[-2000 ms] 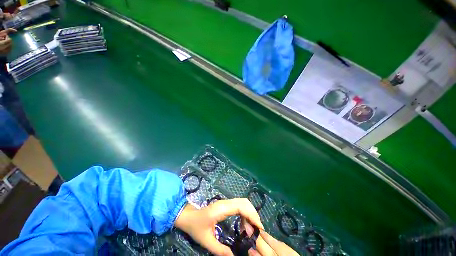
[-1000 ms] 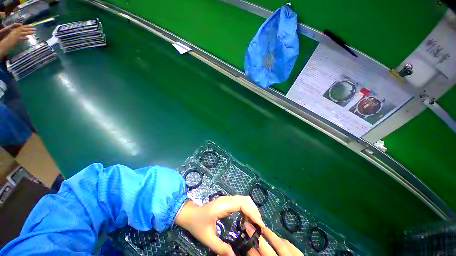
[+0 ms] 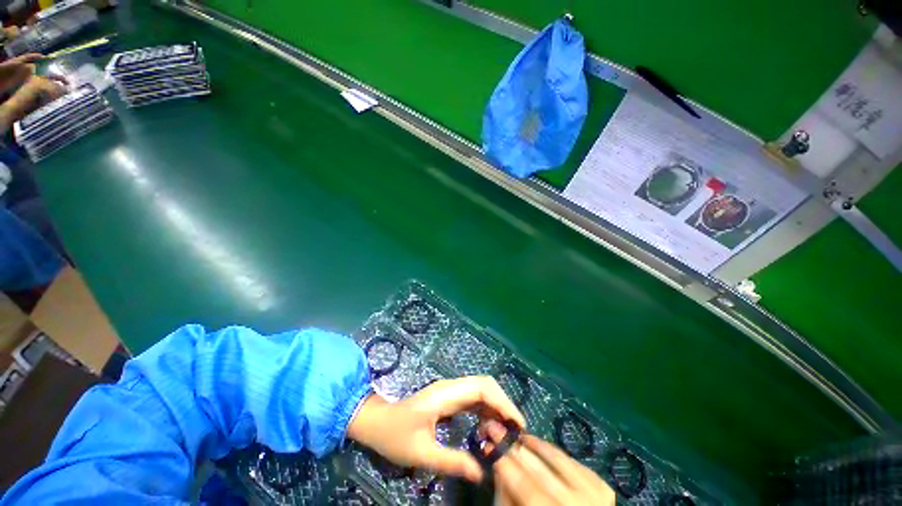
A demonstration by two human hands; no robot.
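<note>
My left hand (image 3: 430, 425), bare, in a blue sleeve, reaches in from the lower left over a clear blister tray (image 3: 460, 348). Its thumb and fingers curve round a small black ring part (image 3: 502, 445). My right hand (image 3: 554, 479), bare and cut off by the bottom edge, meets it from the right with its fingertips on the same ring. The ring is tilted and partly hidden by the fingers. Other black rings lie in the tray's pockets, one at the upper left (image 3: 383, 356) and one at the right (image 3: 627, 472).
The tray lies on a glossy green bench (image 3: 297, 198). Striped stacks (image 3: 158, 74) and another person's hands (image 3: 35, 91) are at the far left. A blue bag (image 3: 539, 99) and an instruction sheet (image 3: 682, 183) hang on the green panel. Dark ridged trays (image 3: 851, 479) stand at the lower right.
The ring and the fingers on it have shifted up a little and turned. My right hand shows more from below. The other person's hands at the far left have moved.
</note>
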